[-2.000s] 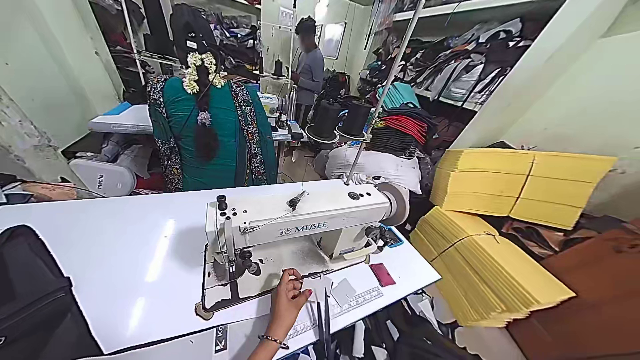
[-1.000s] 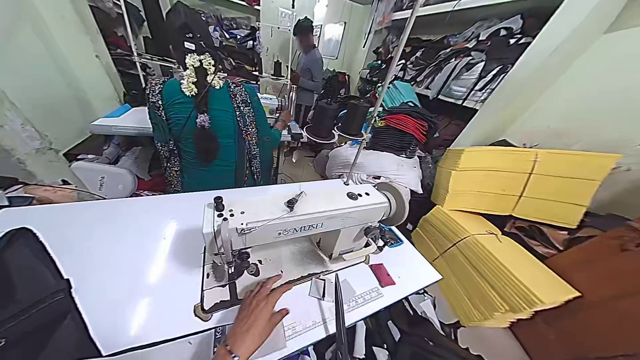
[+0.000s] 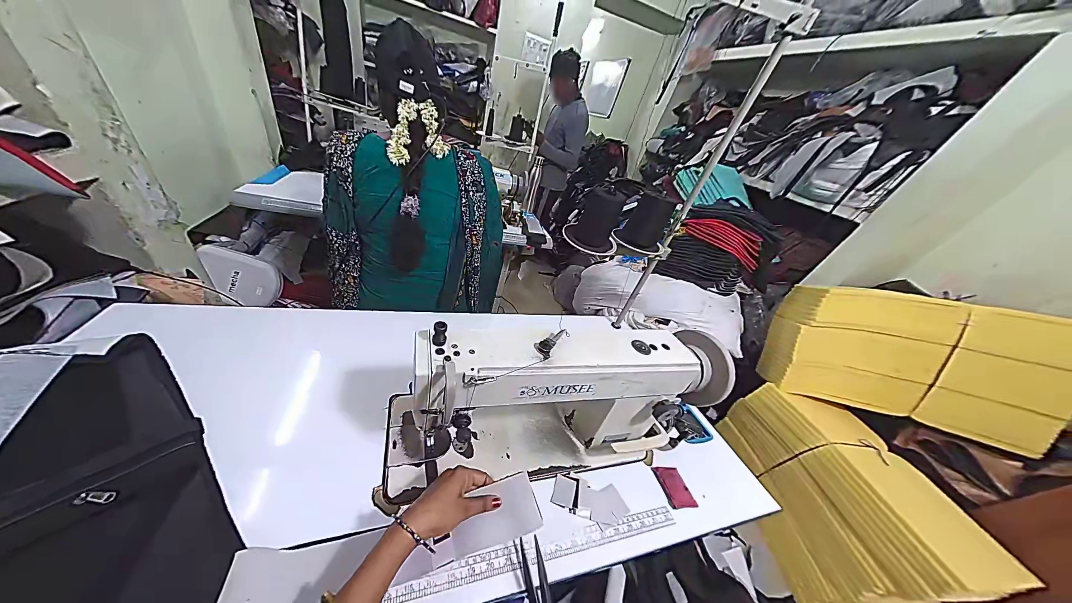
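My left hand (image 3: 456, 502), with a bracelet at the wrist, pinches a pale grey rectangular sheet (image 3: 509, 511) between thumb and fingers. It is just in front of the white sewing machine (image 3: 578, 377), near the needle area. Two narrow dark blades, seemingly scissors (image 3: 531, 569), point up from the bottom edge, just below the sheet. A clear ruler (image 3: 620, 532) lies along the table's front edge, partly under the sheet. Small grey pieces (image 3: 599, 502) and a dark red fabric piece (image 3: 672, 487) lie to the right. My right hand is out of view.
A black bag or fabric panel with a zipper (image 3: 109, 469) covers the left of the white table (image 3: 335, 360). Tied yellow stacks (image 3: 871, 494) stand at the right. Black thread cones (image 3: 603, 216) are behind the machine. A seated person (image 3: 410, 226) and a standing person (image 3: 563, 134) are beyond.
My left hand, spread on the table a second ago, now grips the grey sheet and holds it up at the front of the machine. The blades now reach less far over the table.
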